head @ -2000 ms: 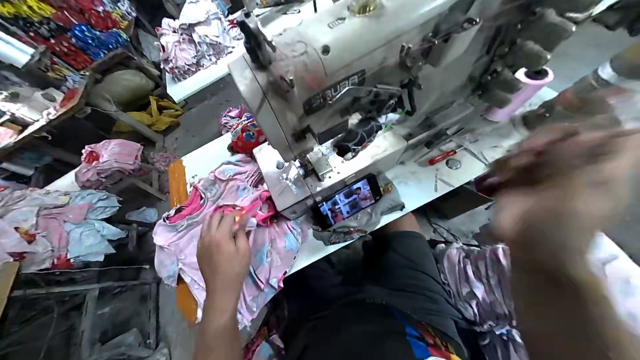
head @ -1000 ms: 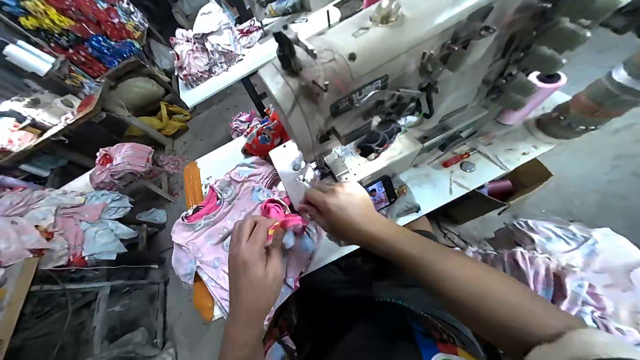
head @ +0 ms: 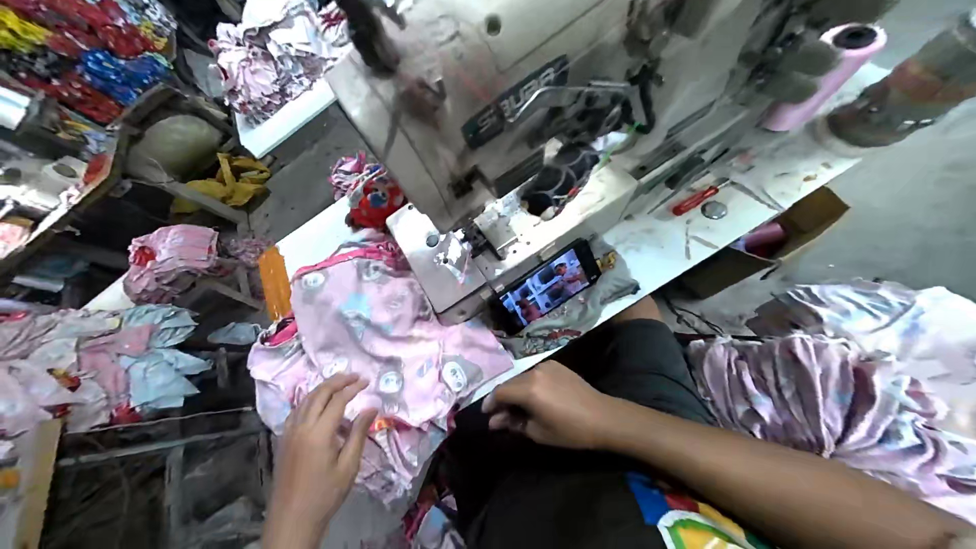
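Note:
A pink printed garment (head: 396, 328) lies over the table's left end, its top edge against the bed of an industrial sewing machine (head: 457, 259). My left hand (head: 328, 427) is at the garment's lower left, fingers apart, holding nothing. Near the table's front edge, above my lap, my right hand (head: 541, 404) is bent with its fingers curled; whether anything is in it cannot be told. A smartphone (head: 547, 286) with a lit screen leans by the machine bed on a grey cloth (head: 602, 293).
A red-handled tool (head: 695, 200) and a pink thread cone (head: 827, 76) are on the table. Gathered garments (head: 808, 389) hang at the right. A cardboard box (head: 801, 236) stands beyond the table. More garments (head: 99, 358) lie at the left.
My right hand has come away from the machine's needle area towards my lap. My left hand has let go of the bright pink part, and the garment now lies spread out.

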